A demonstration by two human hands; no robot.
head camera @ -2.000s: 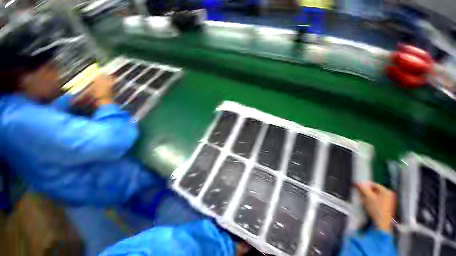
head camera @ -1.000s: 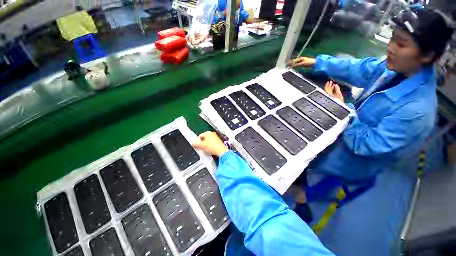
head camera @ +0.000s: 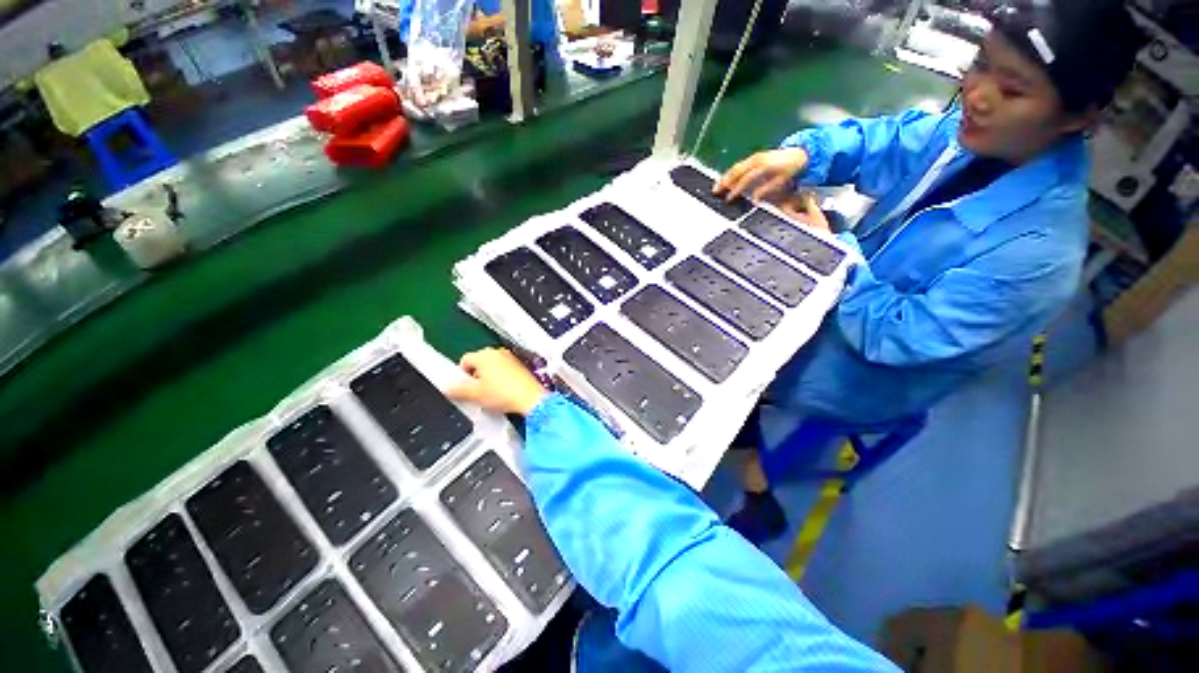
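A white blister tray (head camera: 427,489) with dark phone-sized housings (head camera: 329,471) in two rows lies at the lower left, cut off by the bottom edge. My right hand (head camera: 500,383) is at its right rim, fingers closed over the edge. My left hand is out of the picture. A second white tray (head camera: 664,274), on a stack, lies just right of my hand and holds similar housings. One pocket in its back row shows no housing. Some housings in that row have small pale squares.
A worker (head camera: 940,276) in a light blue smock sits at the right, one hand on the far housing. Red packets (head camera: 355,112) and a clear plastic bag (head camera: 434,59) lie across the green bench (head camera: 263,316). A pale post (head camera: 685,79) stands behind the second tray.
The view has swung right, bringing the second tray and worker alongside. Over the last second, the worker's hand has moved onto the far housing. My right hand stays at the rim.
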